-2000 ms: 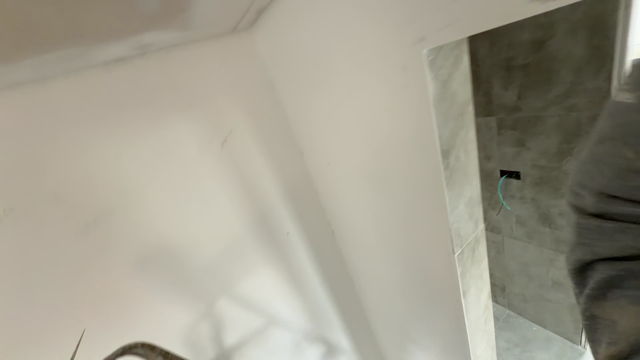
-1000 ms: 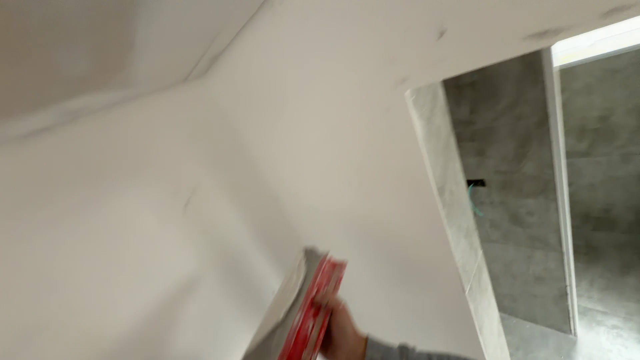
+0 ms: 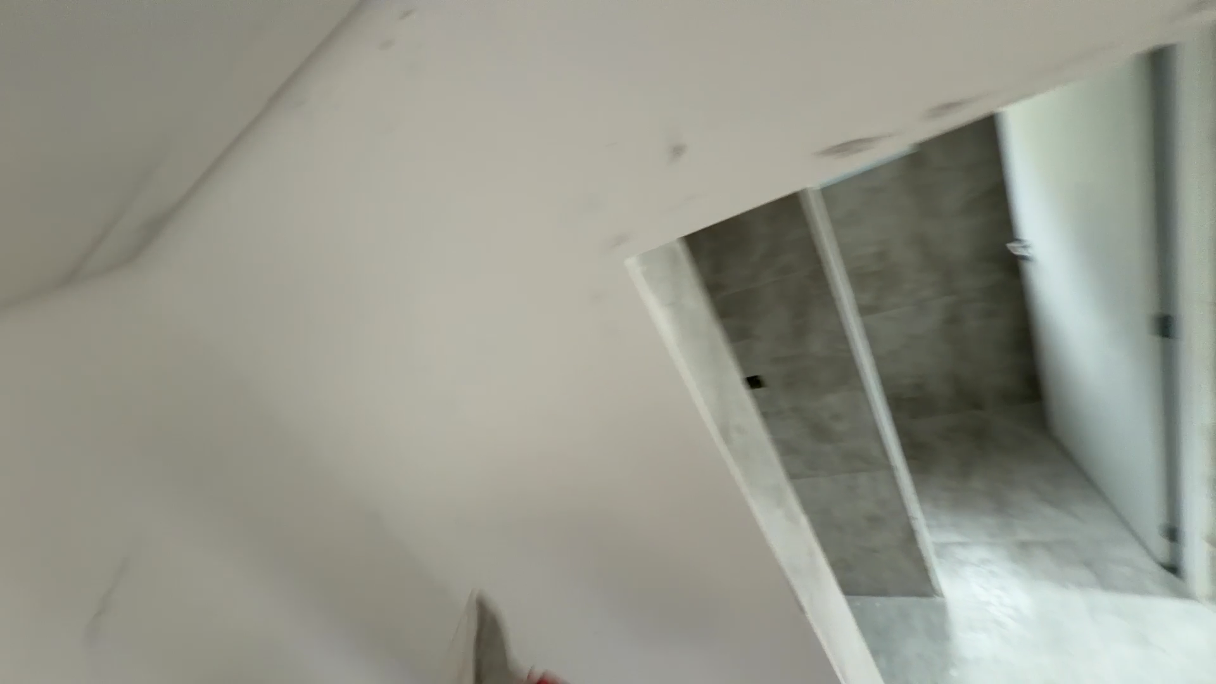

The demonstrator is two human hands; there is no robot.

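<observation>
At the bottom edge of the head view the tip of a grey-and-red plastering tool (image 3: pixel 491 641) shows, blurred and mostly cut off by the frame. Behind it stands a pale plastered wall (image 3: pixel 456 380) with small dark marks near its top and a faint scratch at the lower left. Neither of my hands is in the picture, so what holds the tool is hidden.
To the right, an opening edged by a pale tiled reveal (image 3: pixel 750 446) shows grey tiled walls (image 3: pixel 940 285), a black socket box (image 3: pixel 754 382), a grey floor (image 3: pixel 1045 636) and a white door (image 3: pixel 1092 313). The ceiling (image 3: pixel 123 104) slopes across the upper left.
The hand seen on the red-and-grey tool a second ago is out of view, and only the tool's tip shows low down. The view has swung right, bringing the door in.
</observation>
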